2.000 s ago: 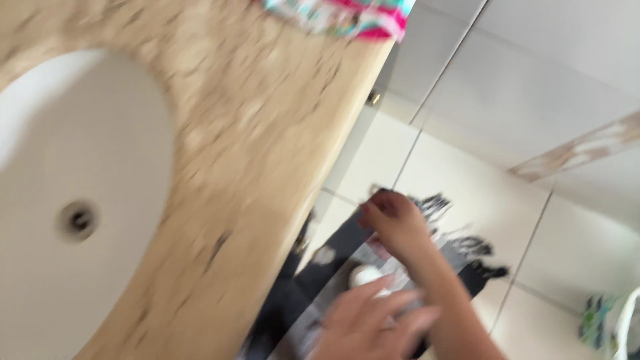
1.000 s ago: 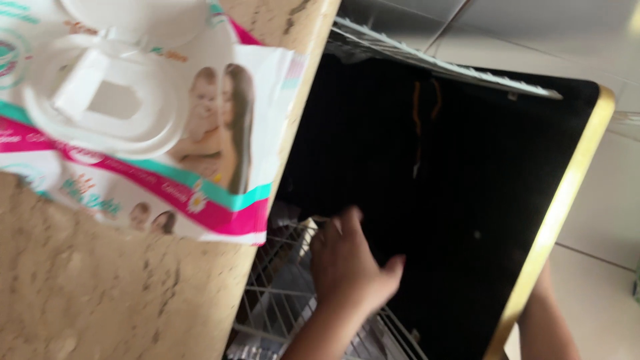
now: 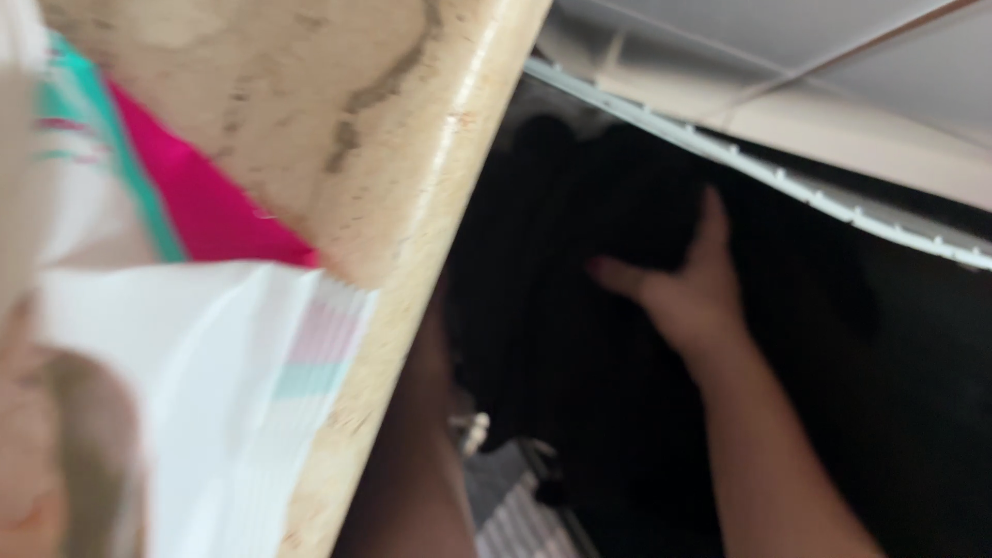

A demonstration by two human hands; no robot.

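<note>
My right hand (image 3: 686, 287) reaches over black fabric (image 3: 558, 232) beside the counter, thumb and fingers spread apart; its fingertips meet the dark cloth, and whether they grip it cannot be told. Of my left arm only the forearm (image 3: 434, 480) shows, low beside the counter edge; the hand is hidden in the dark. A white wire rack's rim (image 3: 736, 159) curves above the black fabric. Grey and white striped cloth (image 3: 519, 504) lies below, between the two arms.
A beige stone counter (image 3: 372, 139) fills the left and centre, its rounded edge running diagonally. On it lies a white, pink and teal wipes pack (image 3: 232, 333), close to the camera. Pale wall tiles (image 3: 697, 39) stand behind the rack.
The large black panel with the gold edge, plain a second ago, no longer shows that edge. Black fabric now fills the area by the rack. The view has moved closer to the wipes pack.
</note>
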